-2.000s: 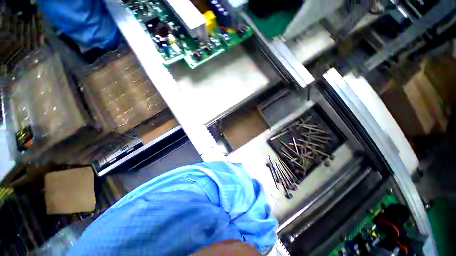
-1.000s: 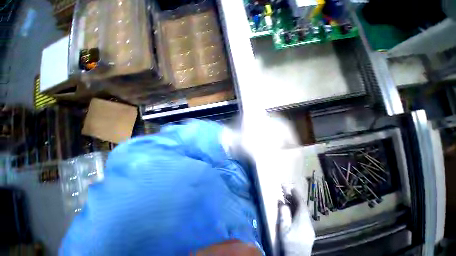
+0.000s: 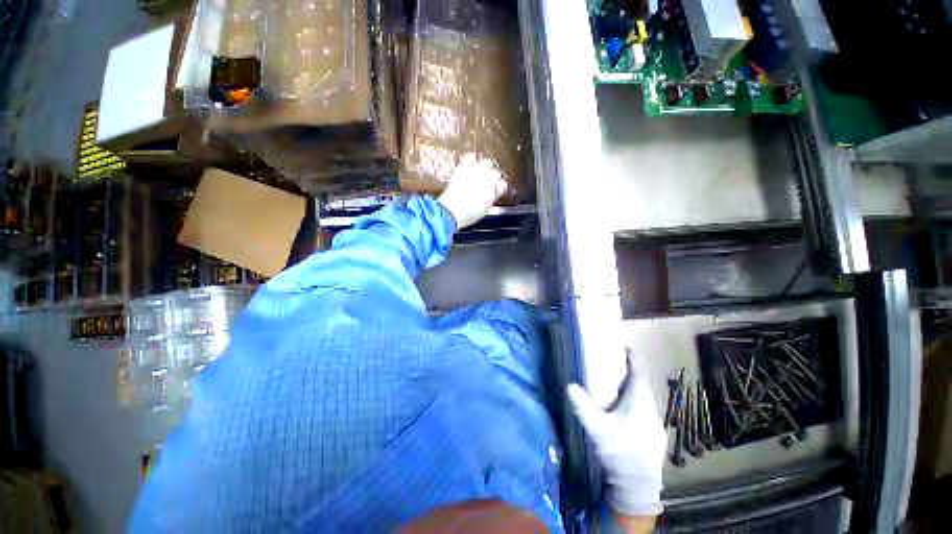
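My left hand (image 3: pixel 475 191), in a white glove, reaches from a blue checked sleeve to the near edge of a clear blister tray (image 3: pixel 444 104). Its fingertips are too small and bright to show a grip. My right hand (image 3: pixel 624 438), also white-gloved, is on or just over the pale rail (image 3: pixel 587 240), thumb and fingers pointing away from me. A dark sliver shows at its fingers; whether it holds anything is unclear. Right of it, thin metal pins (image 3: pixel 767 375) lie in a black parts tray (image 3: pixel 825 349), with several more (image 3: pixel 689 417) beside it.
A green circuit board (image 3: pixel 720 96) with a silver heat sink (image 3: pixel 715 31) sits at top right. A stacked clear tray (image 3: pixel 303 63) holds one dark-and-orange part (image 3: pixel 236 79) at upper left. A cardboard piece (image 3: pixel 242 221) and clear trays (image 3: pixel 183 334) lie at left. A chain rail (image 3: pixel 830 198) runs at right.
The view has turned and shifted. My left hand, blurred near the pale rail a second ago, is now at the blister tray on the left. My right hand stays near the rail beside the pins.
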